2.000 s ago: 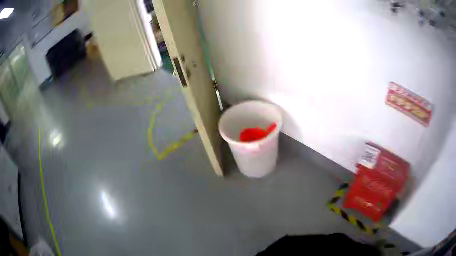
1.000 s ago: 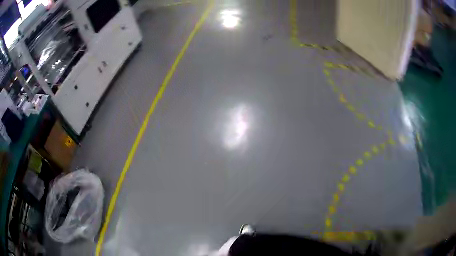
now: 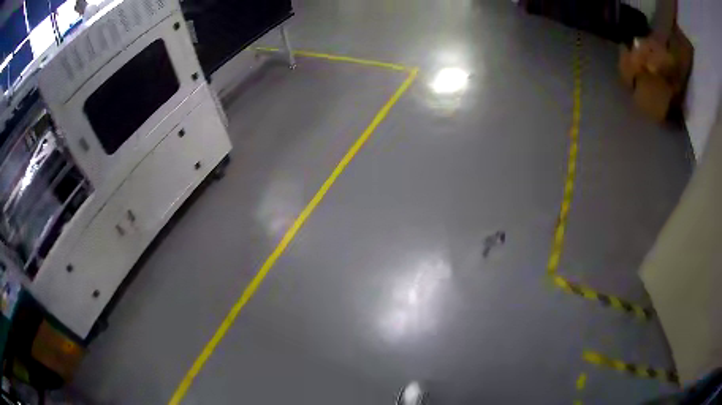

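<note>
Neither of my hands shows in the head view. The grey shiny floor lies in front of me, with a long yellow line running away from me to the upper right. A small white rounded thing, perhaps a shoe tip, shows at the bottom edge. A small dark mark is on the floor right of the middle. The picture is somewhat blurred.
A white machine cabinet with a dark window stands at left. Behind it is a dark table-like unit. Brown cartons stand by the wall at upper right. A cream door or panel is at right, near yellow and black floor tape.
The view has moved forward along the floor. The white bin, red box, and then the plastic-lined bin have left the picture. The machine cabinet is nearer and the cartons have come into view.
</note>
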